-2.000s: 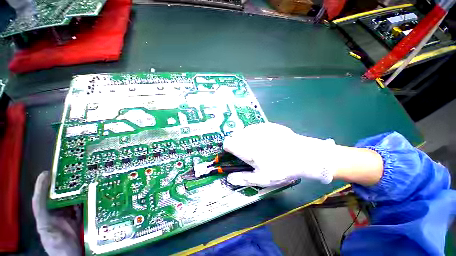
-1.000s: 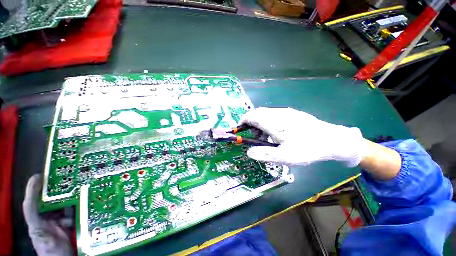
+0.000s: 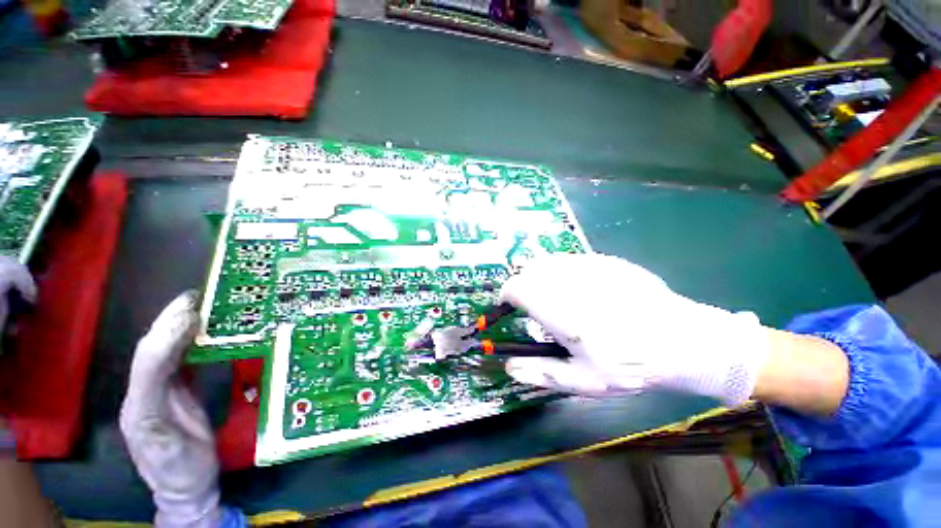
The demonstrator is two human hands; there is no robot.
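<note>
A large green circuit board [image 3: 351, 356], solder side up, lies in the middle, tilted a little. My right hand [image 3: 629, 325], in a white glove, holds side cutters [image 3: 451, 341] with black and orange handles. Their metal jaws are over the lower middle of the board; whether they touch it cannot be told. My left hand [image 3: 173, 423], in a white glove, is at the board's left edge near the notched corner, its fingertips at the edge and partly under it. Part of a red pad [image 3: 241, 413] shows under the notch.
Another board [image 3: 186, 15] sits on a red pad [image 3: 222, 88] at the far left. A board [image 3: 39, 170] above a red pad [image 3: 77, 320] is at the left edge, with another person's gloved hand [image 3: 14, 281]. A cardboard box [image 3: 631, 33] and slanting red bar [image 3: 872, 139] stand at the far side.
The view has shifted left, showing more of the left board and another person's hand. The cutters have moved from the component row to the board's lower middle. More of my left hand shows.
</note>
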